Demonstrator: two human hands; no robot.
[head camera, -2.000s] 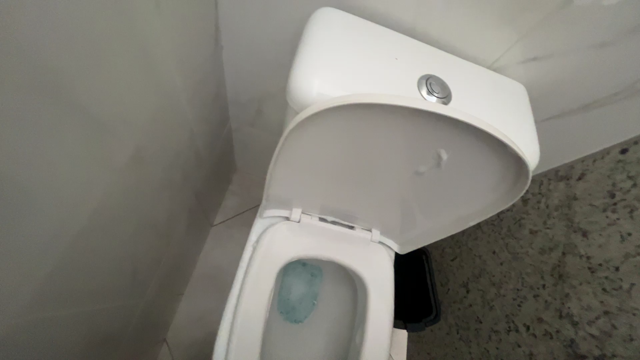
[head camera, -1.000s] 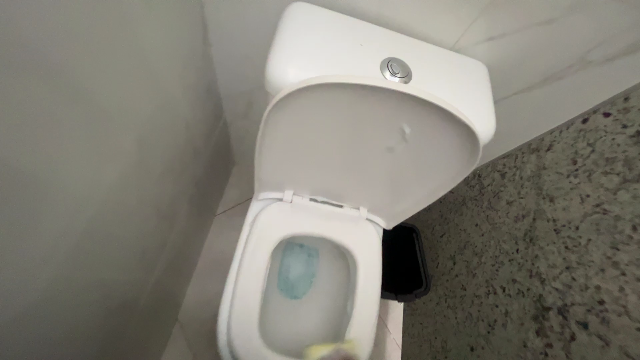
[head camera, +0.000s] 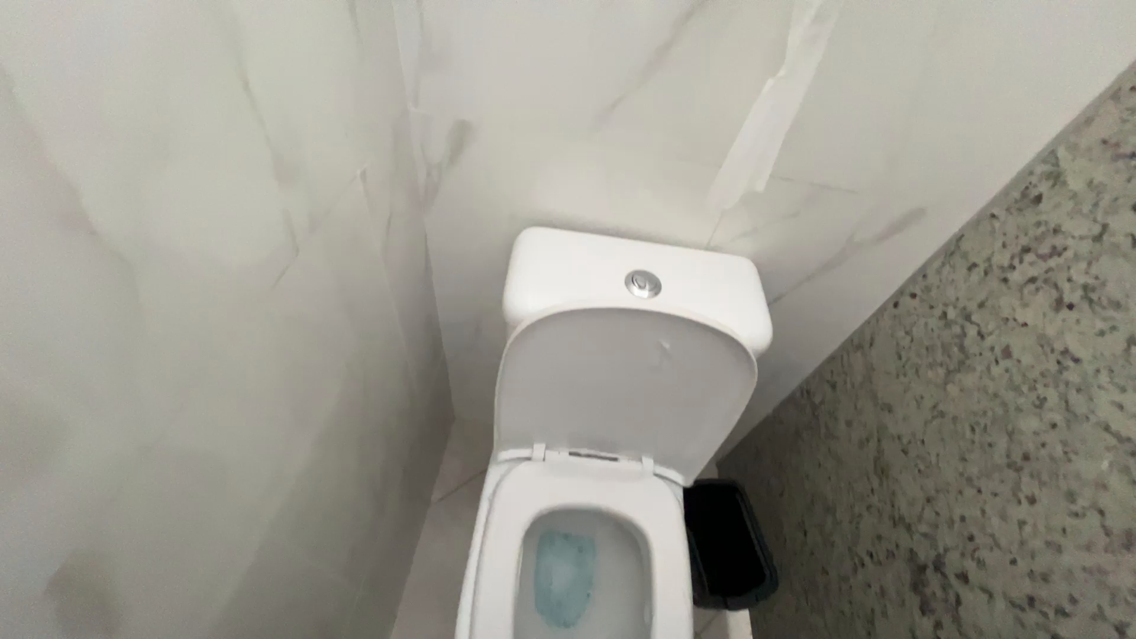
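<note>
Neither my left hand nor my right hand shows in the head view. A white toilet stands at the lower middle, its lid (head camera: 612, 390) raised against the cistern (head camera: 577, 262). The round metal flush button (head camera: 643, 283) sits on top of the cistern. The toilet seat (head camera: 500, 568) is down, and bluish water (head camera: 565, 577) lies in the bowl. A small light mark shows on the underside of the lid. The front of the seat is cut off by the lower edge of the view.
A black waste bin (head camera: 769, 572) stands right of the toilet, beside a speckled stone panel (head camera: 958, 426). Marbled walls rise at the left (head camera: 195, 311) and behind. A whitish strip (head camera: 768, 124) runs down the back wall.
The view has shifted up and back, showing more wall. A yellow item, blurred at the seat's front edge one second ago, is out of view now. The lid and seat have not moved.
</note>
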